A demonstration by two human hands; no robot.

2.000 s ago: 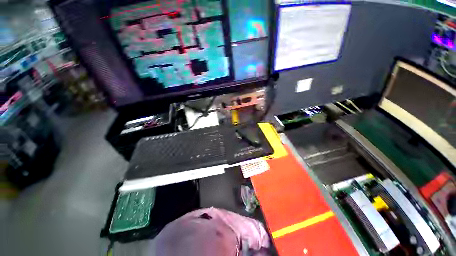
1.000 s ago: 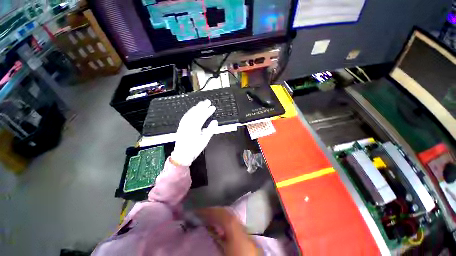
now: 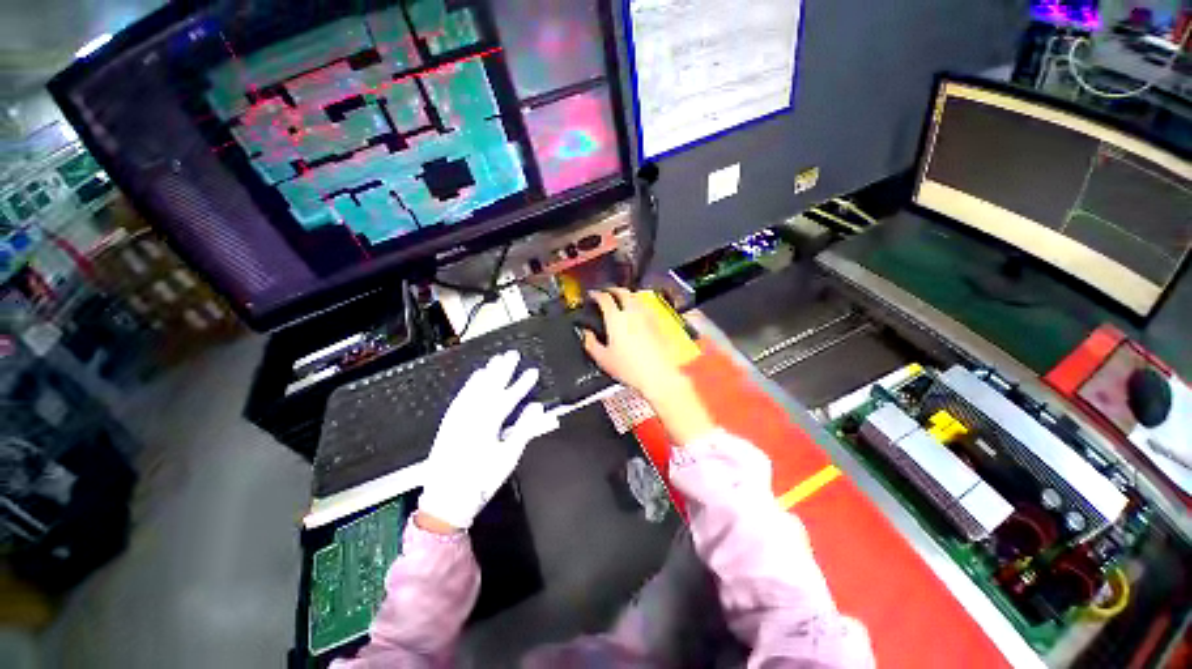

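Observation:
My left hand [image 3: 479,444], in a white glove, rests with fingers apart on the right part of the black keyboard [image 3: 392,408]. My bare right hand [image 3: 630,342] lies over the black mouse [image 3: 588,322] on its dark pad, right of the keyboard; the hand hides part of the mouse. The large inspection monitor [image 3: 379,131] stands behind the keyboard and shows a green-red board image. The green power board [image 3: 980,490], with silver heatsinks and dark coils, sits on the conveyor rails at the right.
An orange-red mat [image 3: 863,575] with a yellow stripe runs in front of the rails. A flat green board [image 3: 353,575] lies on a black tray at lower left. A pale-framed monitor [image 3: 1059,196] and another mouse [image 3: 1149,393] are at the far right. A black bin [image 3: 281,392] stands behind the keyboard.
My right hand has moved from low near my body up to the mouse. My left hand stays on the keyboard, where it arrived after the earliest frame. The view has shifted, showing more of both monitors.

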